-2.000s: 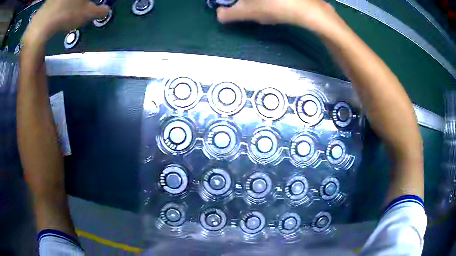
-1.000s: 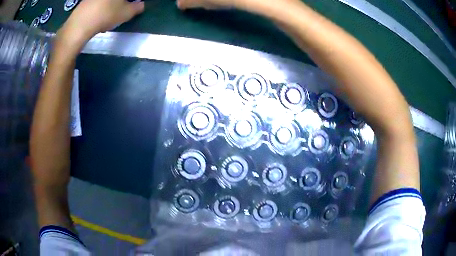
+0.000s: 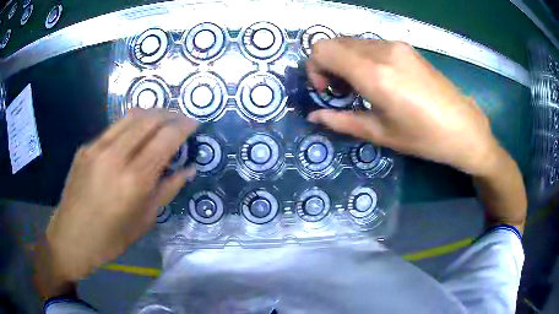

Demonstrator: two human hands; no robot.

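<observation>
A clear blister tray [image 3: 233, 127] lies in front of me, with round parts [image 3: 260, 153] in rows of pockets. My right hand [image 3: 392, 98] is over the tray's upper right, its thumb and finger closed around a dark-sided round part [image 3: 333, 93] at a second-row pocket. My left hand [image 3: 122, 178] is blurred over the tray's left side, fingertips beside a third-row part; whether it holds anything cannot be told. The hands hide some pockets.
The metal side rail [image 3: 92, 38] runs beyond the tray. Loose round parts [image 3: 53, 16] sit on the green belt [image 3: 110, 11] at the upper left. A white printed label [image 3: 23, 130] lies left of the tray. Stacked clear trays [image 3: 544, 116] stand at the right edge.
Both hands have come back from the belt to over the tray. The view has shifted, so the tray appears higher and further left. My right hand now shows around a part.
</observation>
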